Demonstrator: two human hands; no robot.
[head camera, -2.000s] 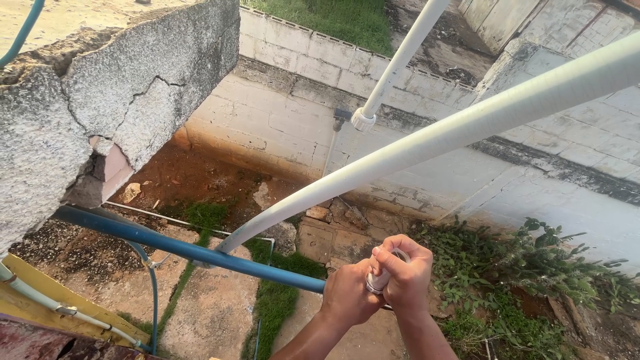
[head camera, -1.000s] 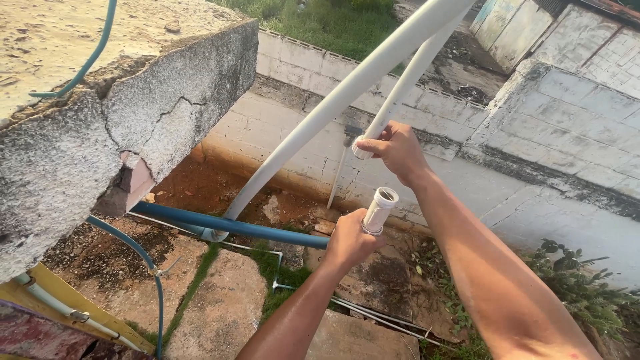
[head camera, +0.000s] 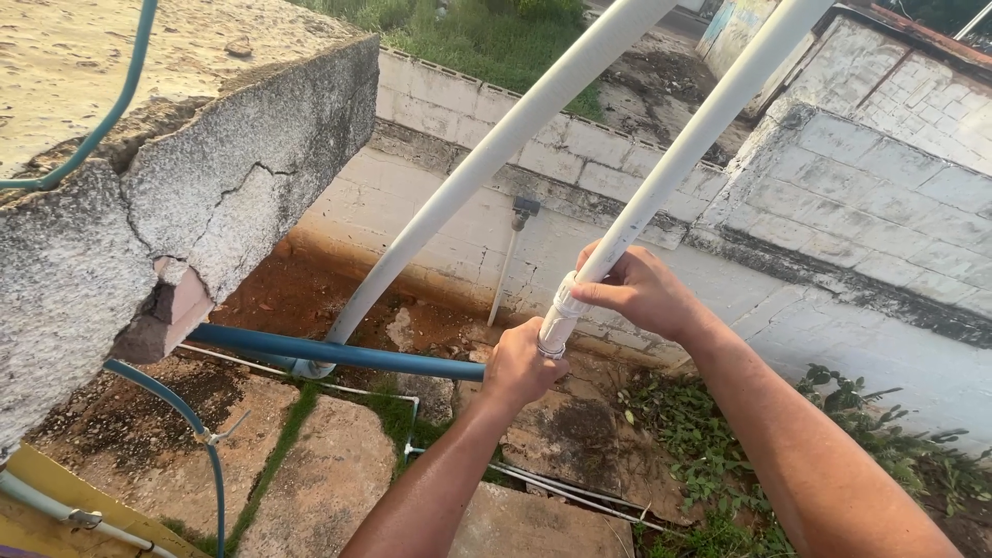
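Note:
A white plastic pipe slants down from the top right to a white threaded coupling. My right hand grips the joint between this pipe and the coupling, thumb across it. Just below, my left hand is closed around the coupling's lower end, by the end of a blue plastic pipe; how the blue pipe meets the coupling is hidden by the hand. Another white pipe runs alongside, further left, down to a grey elbow fitting near the blue pipe.
A cracked concrete slab juts out at the left, with a thin blue-green hose on it. A white block wall crosses behind. Stone paving, thin white pipes and green plants lie below.
The right-hand white pipe's lower end was apart from the upright coupling a second ago; now they meet. My hands have come closer together. Two seconds ago both hands were at the blue pipe's end.

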